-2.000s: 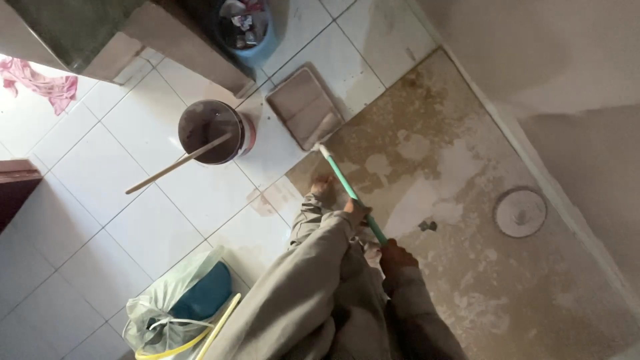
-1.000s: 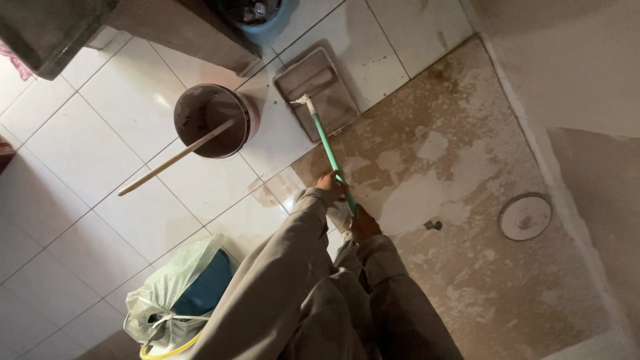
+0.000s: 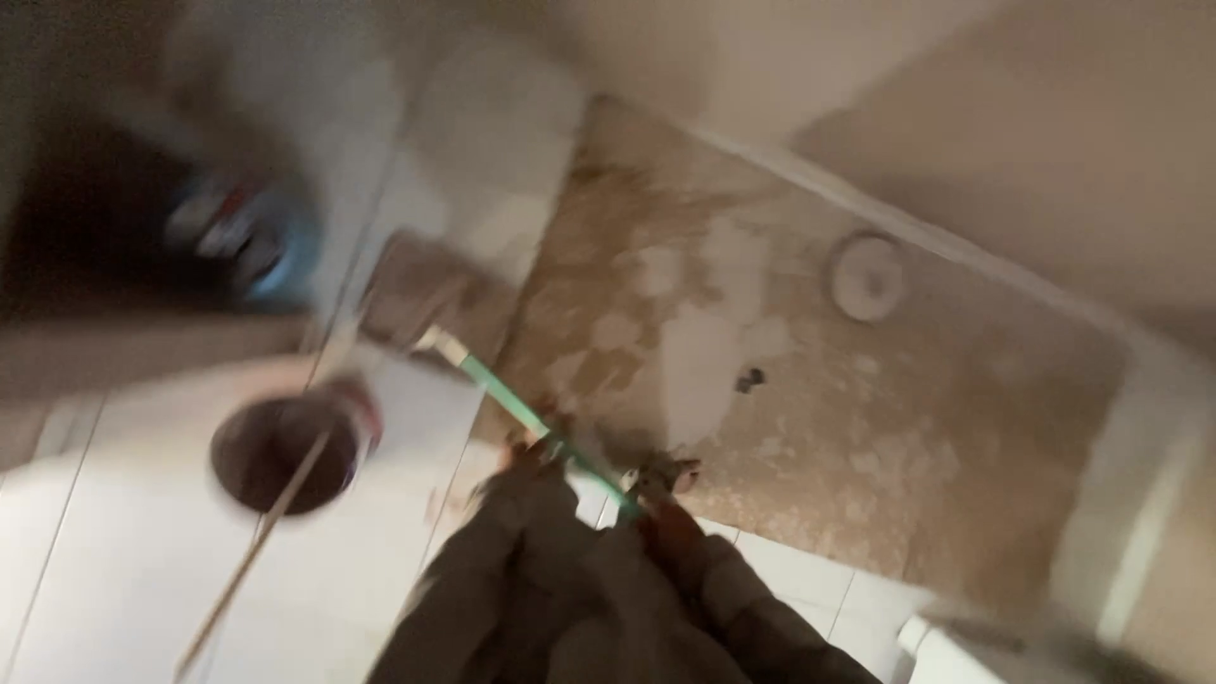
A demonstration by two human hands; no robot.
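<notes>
A green pole [image 3: 505, 399] with a pale end piece runs from the paint tray toward my body. My left hand [image 3: 532, 446] is closed around its middle, and my right hand [image 3: 665, 518] grips it farther down, nearer my body. The pole's pale end lies over the brownish tray [image 3: 475, 296]; whether it touches the tray is too blurred to tell. Left of the pole stands a dark-mouthed bucket [image 3: 285, 456], with a wooden stick [image 3: 249, 560] leaning out over its rim. Beneath the pole and to its right spreads a patchy brown floor area [image 3: 807, 456].
A blue container [image 3: 275, 256] with mixed contents stands at the upper left, beside a dark raised structure. A round pale disc [image 3: 869, 277] and a small dark object [image 3: 750, 381] lie on the brown floor. A wall edge borders it. A white object [image 3: 950, 655] shows at the lower right.
The view has turned and shifted strongly, and is now blurred. Both hands still hold the green pole. The clear bag seen at the lower left before is out of view.
</notes>
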